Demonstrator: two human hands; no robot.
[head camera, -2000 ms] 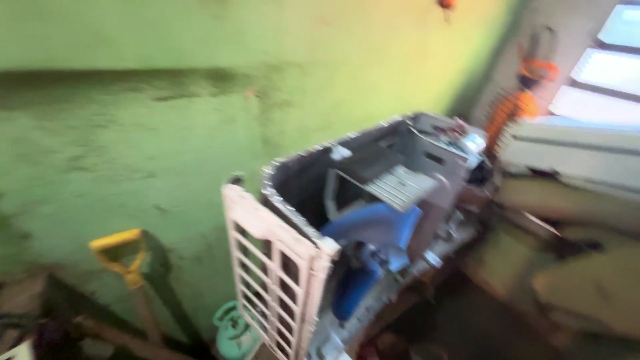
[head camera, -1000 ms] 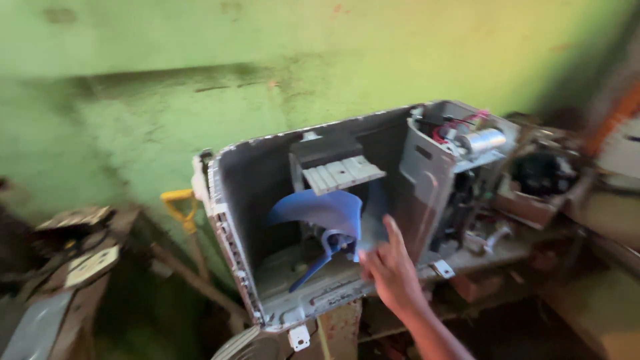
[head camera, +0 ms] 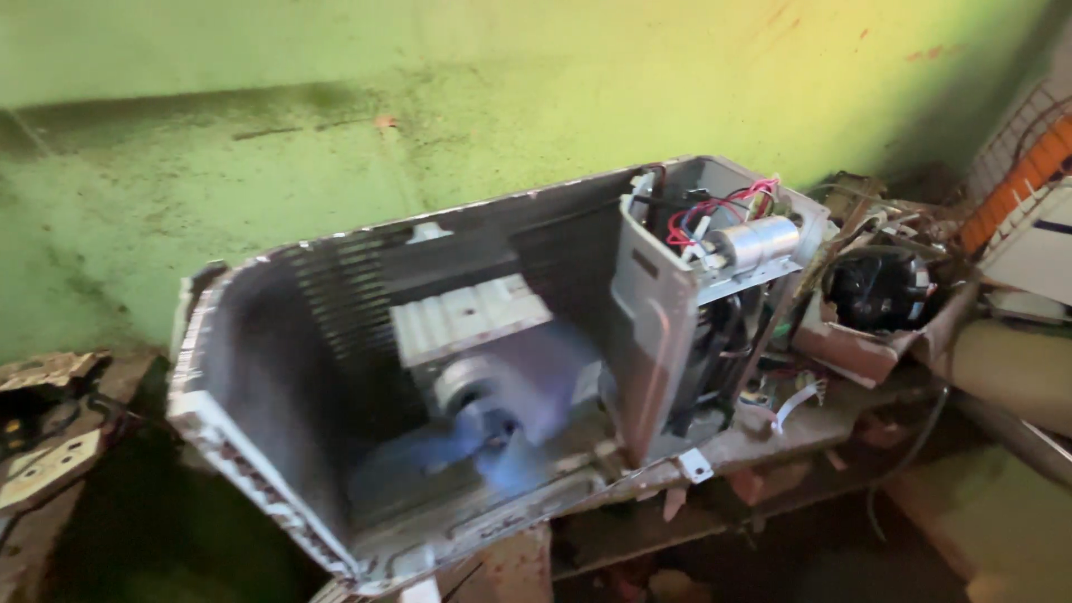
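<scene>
Neither my left hand nor my right hand is in view. An opened air conditioner outdoor unit (head camera: 276, 494) stands on a wooden bench, its front and top off. Inside it, a blue plastic fan (head camera: 511, 461) is blurred, as if turning, in front of the fan motor (head camera: 465, 381). A ribbed metal motor bracket (head camera: 471, 318) sits above the motor. Right of the fan, a metal partition (head camera: 657, 335) separates off a compartment with a silver cylindrical capacitor (head camera: 758, 243) and red, blue and black wires (head camera: 699, 219) on top.
A black compressor (head camera: 879, 289) lies in a torn cardboard box (head camera: 850, 347) at the right, among scrap parts. A green wall (head camera: 502, 100) rises behind the unit. At the left is a wooden surface with a pale switch plate (head camera: 54, 469). A cable (head camera: 917, 448) hangs at the bench's right.
A hand beside the fan one second ago has left the view. The fan's blades, distinct then, are now blurred. The view has shifted.
</scene>
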